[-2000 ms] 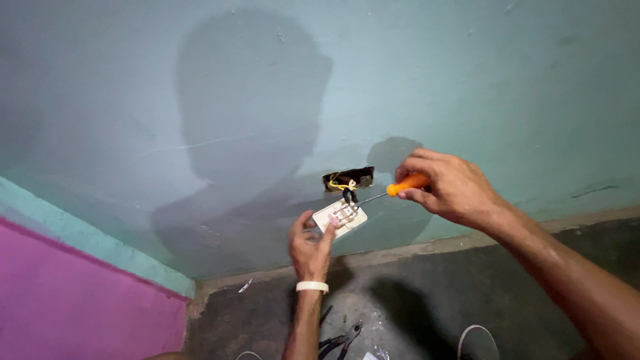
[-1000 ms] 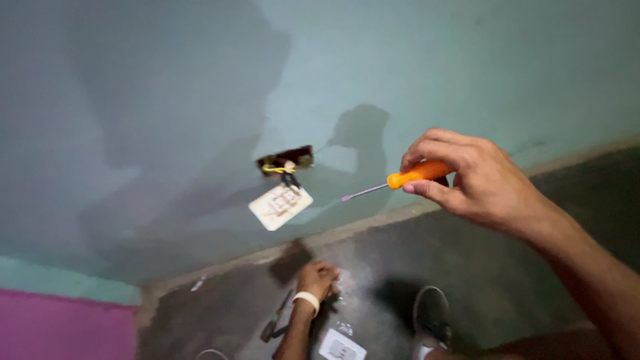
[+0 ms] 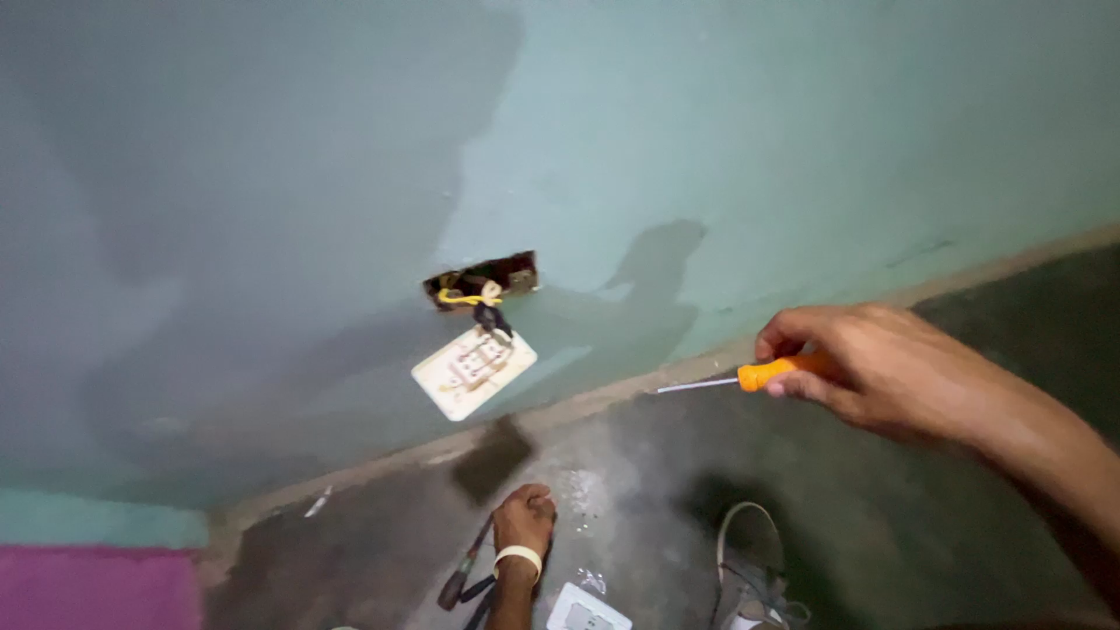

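In the head view my right hand (image 3: pixel 862 367) grips a screwdriver (image 3: pixel 770 373) by its orange handle, its metal shaft pointing left, away from the wall plate. My left hand (image 3: pixel 525 518), with a pale wristband, is down at the floor beside dark-handled tools (image 3: pixel 455 584); its fingers are bent, and whether it holds anything cannot be told. A white electrical outlet plate (image 3: pixel 472 374), its back facing me, hangs by black and yellow wires (image 3: pixel 477 302) from a rectangular wall box opening (image 3: pixel 483 278). Neither hand touches it.
The teal wall (image 3: pixel 744 131) meets the dark floor (image 3: pixel 875 507) along a pale edge. Another white outlet plate (image 3: pixel 588 611) lies on the floor at the bottom, with small bits of debris near it. A shoe (image 3: pixel 751 577) stands to its right.
My left hand has let go of the hanging plate and moved down to the floor. My right hand has drawn the screwdriver away from the plate. The view has shifted.
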